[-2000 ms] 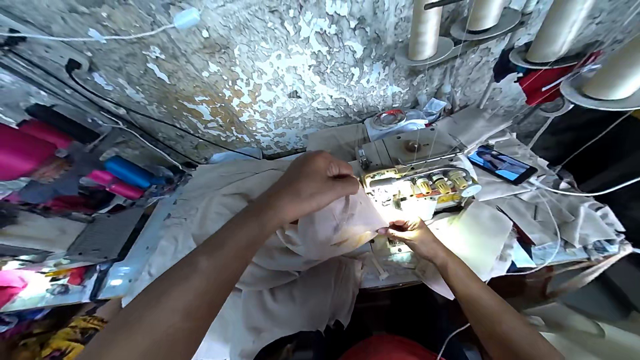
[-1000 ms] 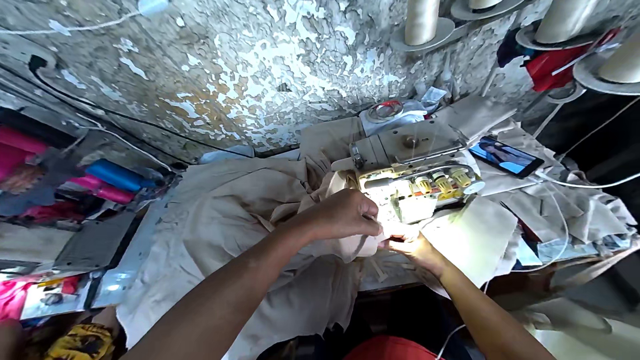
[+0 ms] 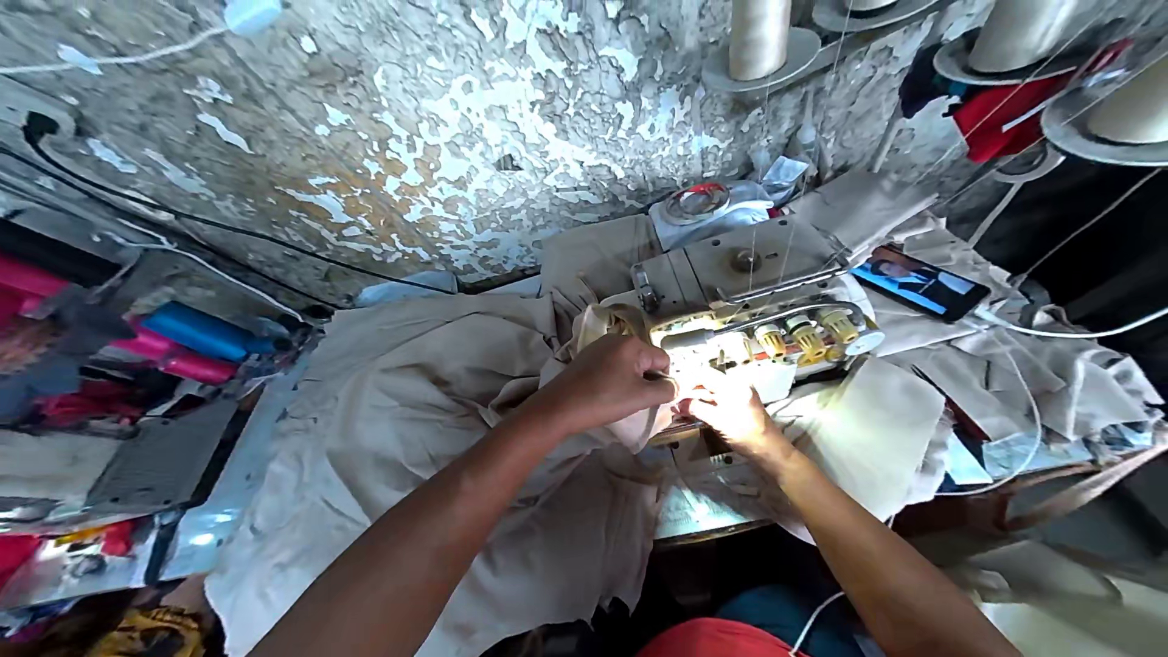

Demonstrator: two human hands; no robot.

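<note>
My left hand (image 3: 616, 383) grips a gathered edge of beige fabric (image 3: 411, 383) just left of the needle area of an overlock sewing machine (image 3: 757, 265). The bulk of the fabric spreads leftward and hangs over the front edge. Fingers of my right hand (image 3: 735, 415) pinch near the same edge, close beside my left fingertips, under the bright machine lamp. Glare hides the needle and exactly what the right fingers hold. Yellow tension dials (image 3: 803, 338) line the machine's front. A loose beige fabric piece (image 3: 867, 438) lies right of my right forearm.
A lit phone (image 3: 920, 283) with a white cable lies on cloth scraps at the right. Thread cones (image 3: 759, 41) stand above on round holders. A peeling wall (image 3: 456, 137) rises behind the machine. At the left are blue and pink rolls (image 3: 196, 330) and part of another person.
My left hand has come down and nearer my right hand, at the machine front. The fabric it held raised is now bunched low beside the machine.
</note>
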